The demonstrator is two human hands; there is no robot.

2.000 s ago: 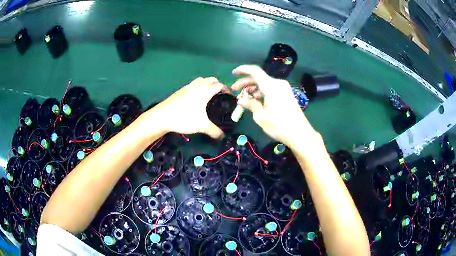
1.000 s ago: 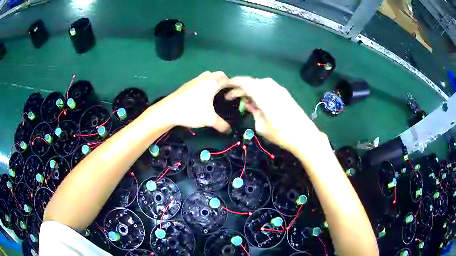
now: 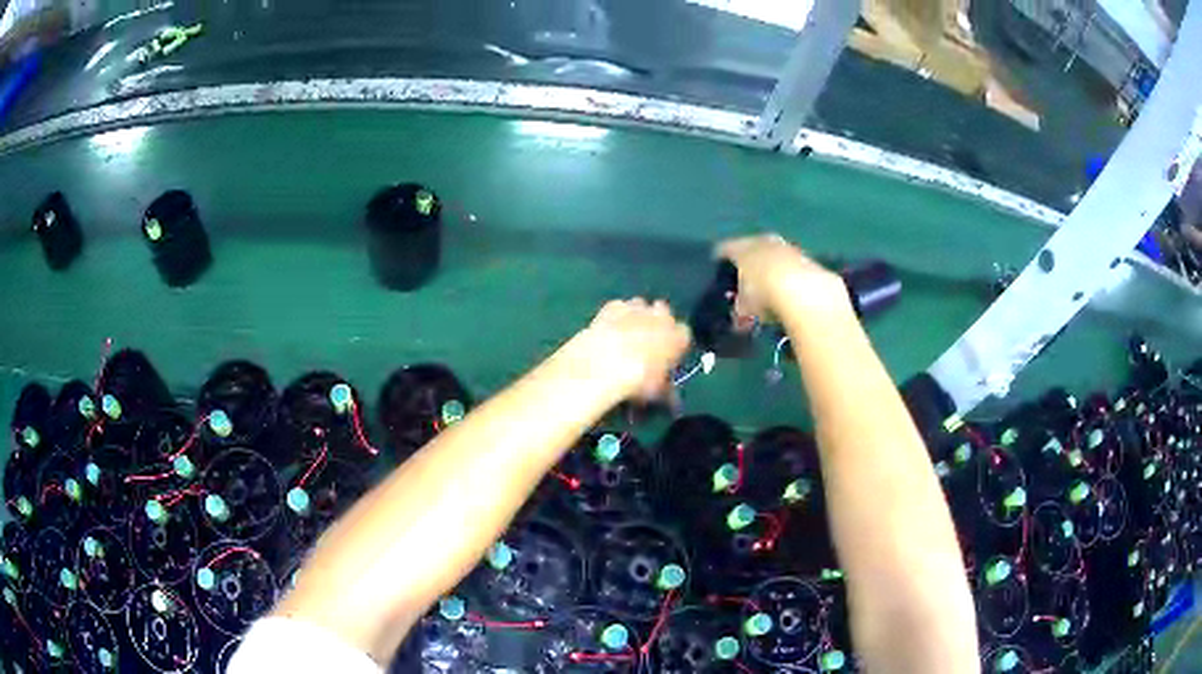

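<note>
My right hand (image 3: 775, 279) is closed around the upper part of a black housing (image 3: 716, 313) on the green bench. My left hand (image 3: 639, 348) is just left of it, fingers curled; blur hides whether it grips anything. A thin pale lead with a white end (image 3: 708, 361) shows between my hands. Another pale lead (image 3: 776, 374) hangs beside my right wrist, its board not visible. A black housing lying on its side (image 3: 873, 287) is partly behind my right forearm.
Single housings stand at the left (image 3: 405, 237), (image 3: 178, 240), (image 3: 57, 232). Massed housings with green-topped components and red leads (image 3: 642, 569) fill the near side. A pale metal post (image 3: 1055, 270) rises at right. Beyond the bench's pale edge (image 3: 435, 95) is the black belt with a green-yellow item (image 3: 169, 41).
My hands have moved apart from the housing they were both around. My right hand is now on a housing farther right; my left hand is lower. The view has shifted, showing more of the belt.
</note>
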